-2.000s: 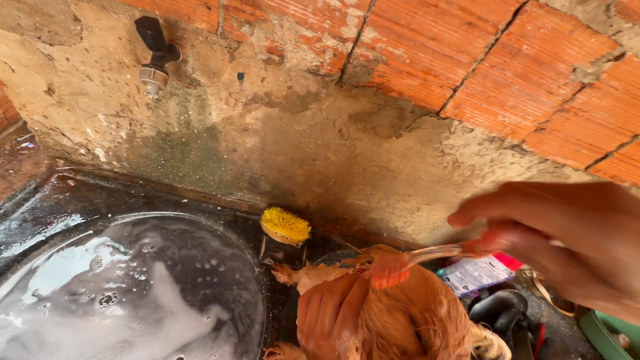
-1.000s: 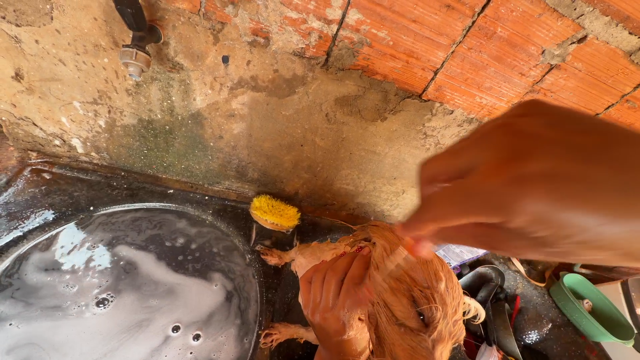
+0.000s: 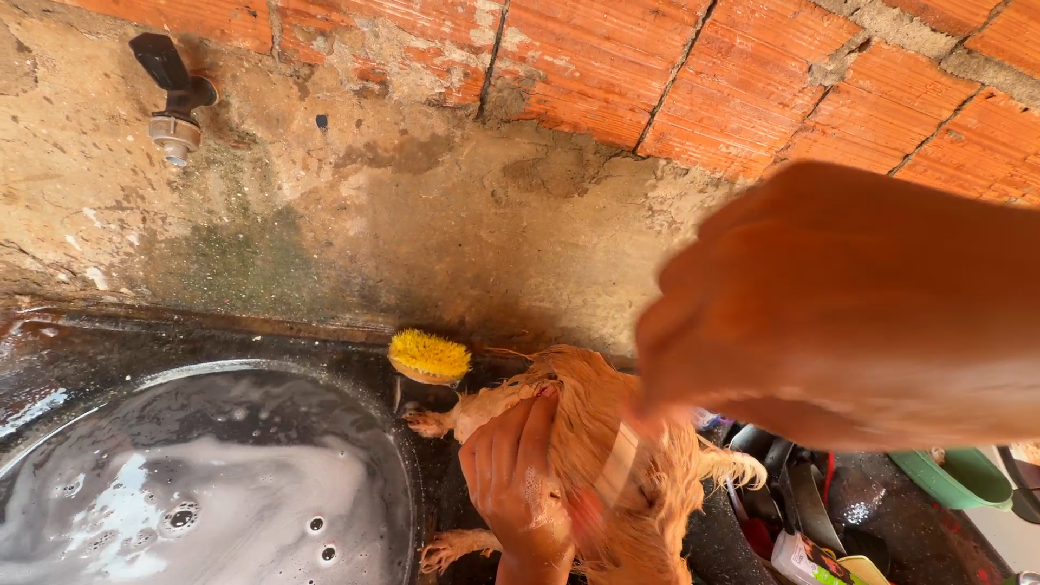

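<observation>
A small animal with wet, light-brown fur (image 3: 589,406), seemingly a dog, lies on the dark counter beside a round basin of soapy water (image 3: 244,504). Two paws stretch toward the basin; its head cannot be made out. My left hand (image 3: 520,471) presses on its fur, fingers bent, with some suds on the skin. My right hand (image 3: 731,341), blurred, is above the animal's back and grips a small brush (image 3: 617,467) with a pale handle; its reddish end is at the fur near my left hand. A yellow-bristled scrub brush (image 3: 429,356) lies by the wall.
A black-handled tap (image 3: 175,106) juts from the stained wall at upper left, below bare red bricks (image 3: 601,69). On the right are dark pans or utensils (image 3: 804,496), a printed packet (image 3: 812,561) and a green plastic container (image 3: 959,479).
My right hand has shifted over the animal's back, and the brush has changed its angle. My left hand has stayed on the fur.
</observation>
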